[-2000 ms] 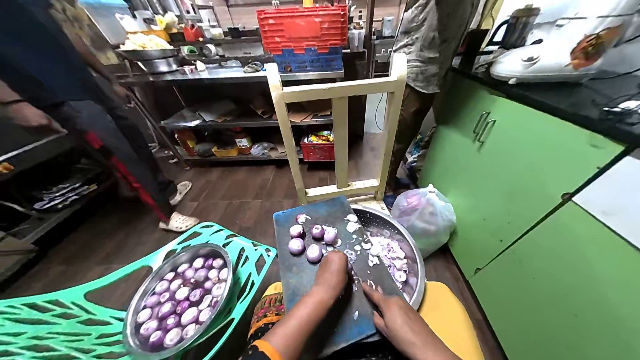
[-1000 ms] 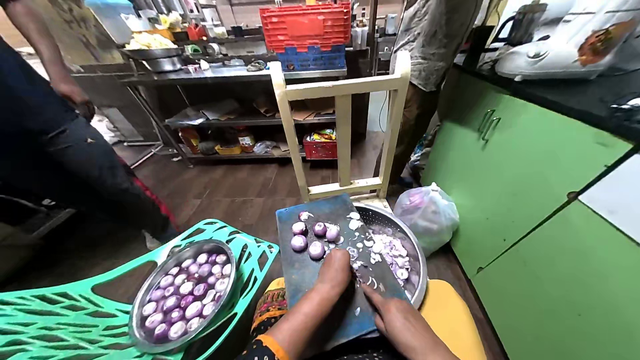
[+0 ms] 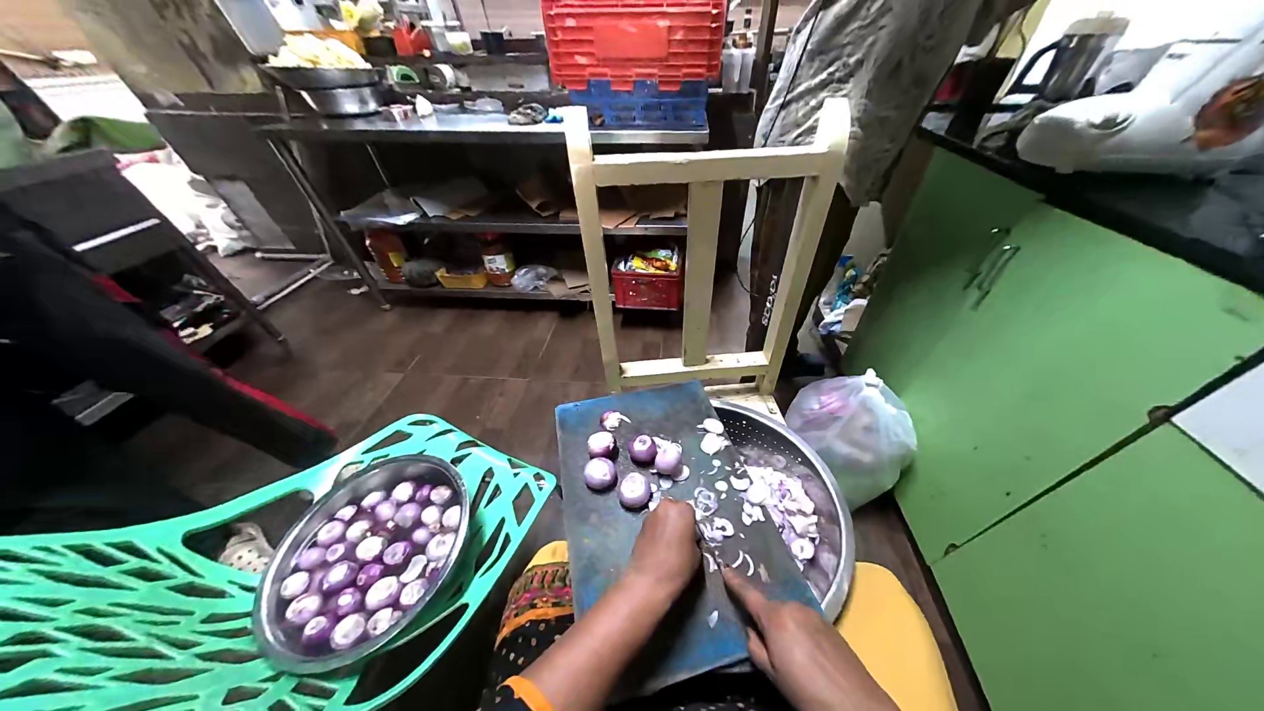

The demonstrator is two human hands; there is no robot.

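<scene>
A worn blue cutting board [image 3: 602,553] lies tilted across my lap and over the rim of a steel colander [image 3: 839,553]. Several peeled onions [image 3: 634,490] rest on its upper left part, with onion slices [image 3: 713,528] scattered beside them. My left hand [image 3: 667,543] is closed down on the board at the slices; what is under its fingers is hidden. My right hand [image 3: 790,632] grips a knife, its blade [image 3: 713,578] partly visible near my left fingers. Cut onion pieces [image 3: 785,504] fill part of the colander. At left, a steel bowl [image 3: 267,602] holds many peeled onions.
The bowl stands on a green plastic chair [image 3: 128,592]. A cream wooden chair [image 3: 701,227] is ahead, a tied plastic bag [image 3: 854,434] right of the colander, green cabinets [image 3: 1066,375] at right. People stand at left [image 3: 128,336] and behind the chair [image 3: 859,89].
The person at the left has moved further toward the left edge. My hands stay at about the same place on the board.
</scene>
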